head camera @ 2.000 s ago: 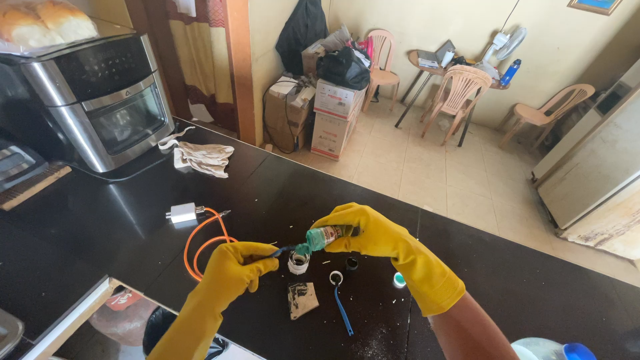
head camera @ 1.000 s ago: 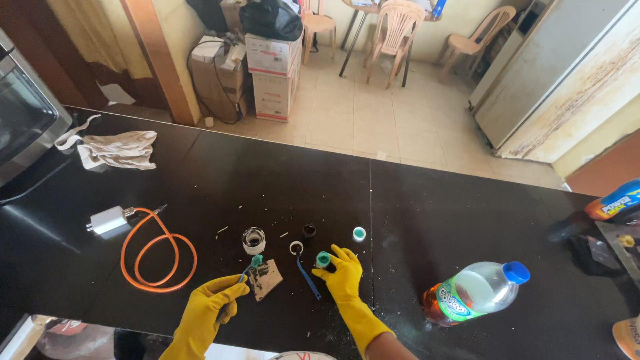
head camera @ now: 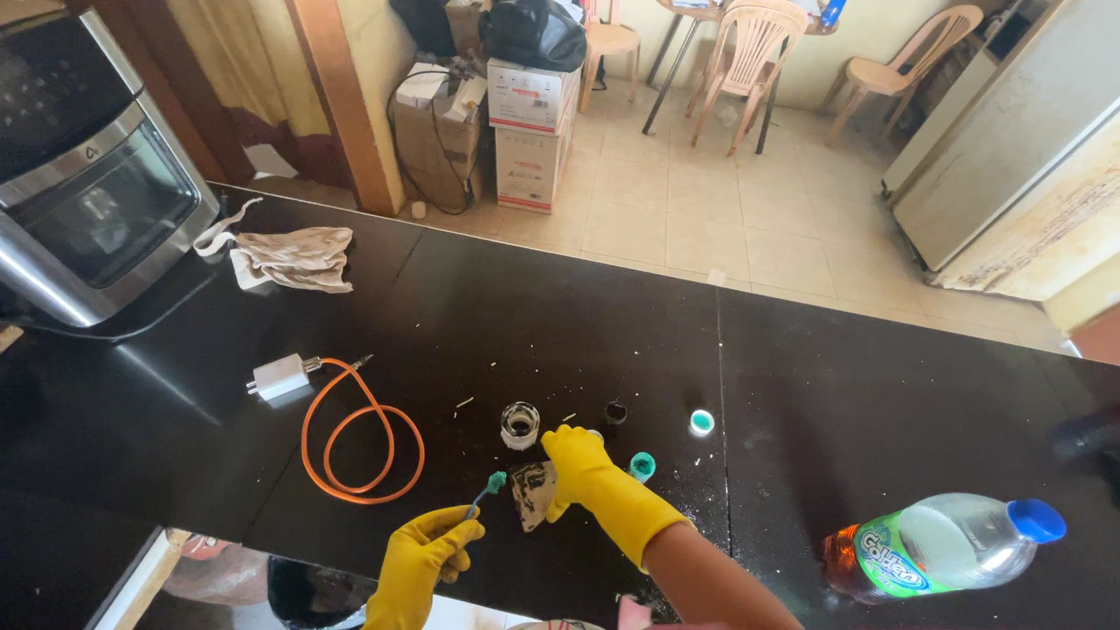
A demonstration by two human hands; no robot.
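Note:
My left hand (head camera: 430,560), in a yellow rubber glove, grips a thin blue stick (head camera: 477,501) whose tip carries a lump of green paste (head camera: 496,481). My right hand (head camera: 579,464), gloved alike, reaches down over the right edge of a stained piece of cardboard (head camera: 530,494); its fingertips are partly hidden, so what it grips is unclear. A small glass jar (head camera: 520,426) with dark smears stands just beyond the cardboard. Right of my right hand is a small container of green paste (head camera: 642,466). Farther off lie a dark round cap (head camera: 615,412) and a white cap with green inside (head camera: 701,423).
An orange cable (head camera: 423,446) with a white adapter (head camera: 282,378) lies left, a crumpled cloth (head camera: 297,258) and a countertop oven (head camera: 105,192) behind it. A plastic bottle (head camera: 936,542) of brown liquid lies at the right. The black counter's far edge (head camera: 560,251) borders the tiled floor.
My right hand has let go of the green paste container, which now stands on the counter, and has moved left to the cardboard. My left hand still holds the blue stick.

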